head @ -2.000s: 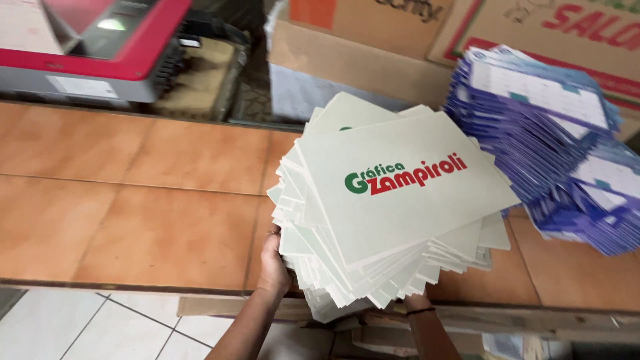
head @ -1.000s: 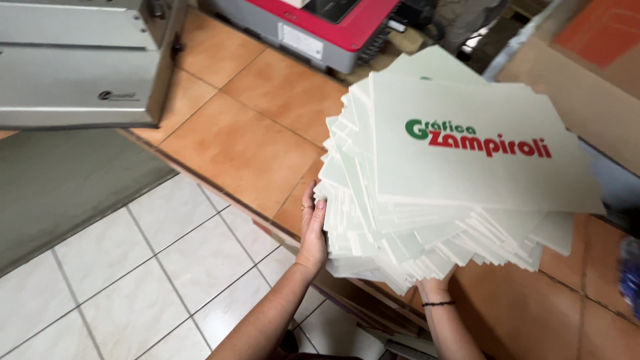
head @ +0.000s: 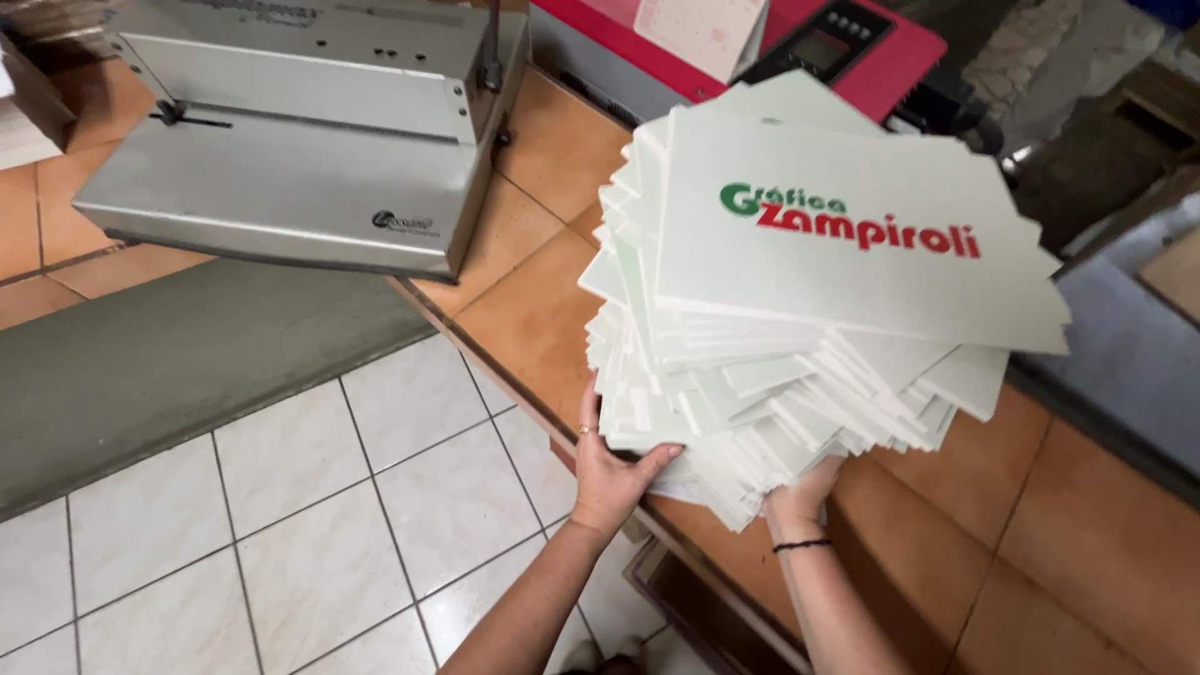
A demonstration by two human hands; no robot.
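Observation:
A tall, fanned stack of pale green printed paper pads or sheets [head: 844, 272] fills the middle right of the head view, its top one bearing green and red lettering. My left hand [head: 614, 469], with a ring on one finger, grips the stack's lower left corner, thumb on the near side. Beneath the lower edge is my right hand [head: 804, 492], a dark band at its wrist; its fingers are hidden under the paper. The stack is over the tiled counter [head: 525, 309]; whether its underside touches the tiles cannot be told.
A grey metal binding or punching machine [head: 309, 169] stands on the counter at the upper left. Behind the stack is a red and grey machine [head: 881, 47] with a control panel and a desk calendar [head: 703, 33]. Below the counter edge are an open drawer or shelf [head: 703, 591] and white floor tiles [head: 300, 525].
The view has swung far to the left, bringing the grey machine in and taking the purple printed stacks out. Both hands have kept hold of the pale stack and carried it left along the counter.

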